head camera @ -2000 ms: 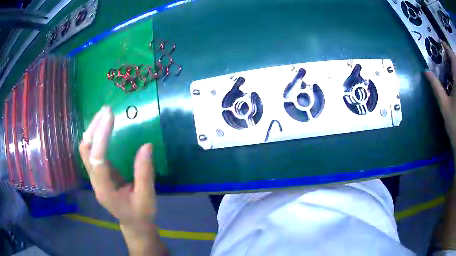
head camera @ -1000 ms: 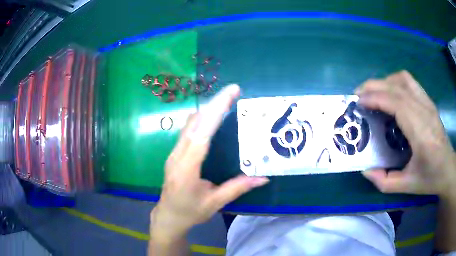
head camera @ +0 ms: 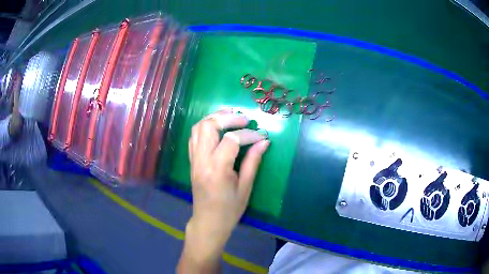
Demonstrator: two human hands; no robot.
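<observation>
My left hand (head camera: pixel 222 155) is over the bright green mat (head camera: pixel 214 64), with pale bands on its fingers. Its thumb and fingertips are close together at a thin dark arc, apparently part of a single ring; whether it is gripped is unclear. A pile of reddish copper rings (head camera: pixel 271 99) lies beyond the fingertips, spreading past the mat's right edge. A silver plate (head camera: pixel 356 184) with three round openings lies flat at the lower right, slightly tilted in view, with pale hubs inside the openings. My right hand is out of the picture.
Clear blister trays (head camera: pixel 110 101) with red-orange strips are stacked left of the mat. Blue lines (head camera: pixel 343 36) edge the dark green work surface. Another person's arm (head camera: pixel 16 101) shows at the far left. A yellow stripe crosses the grey floor below.
The view has swung left. My left hand has moved from beside the plate to the single ring's place on the mat. My right hand has let go of the plate and left the picture.
</observation>
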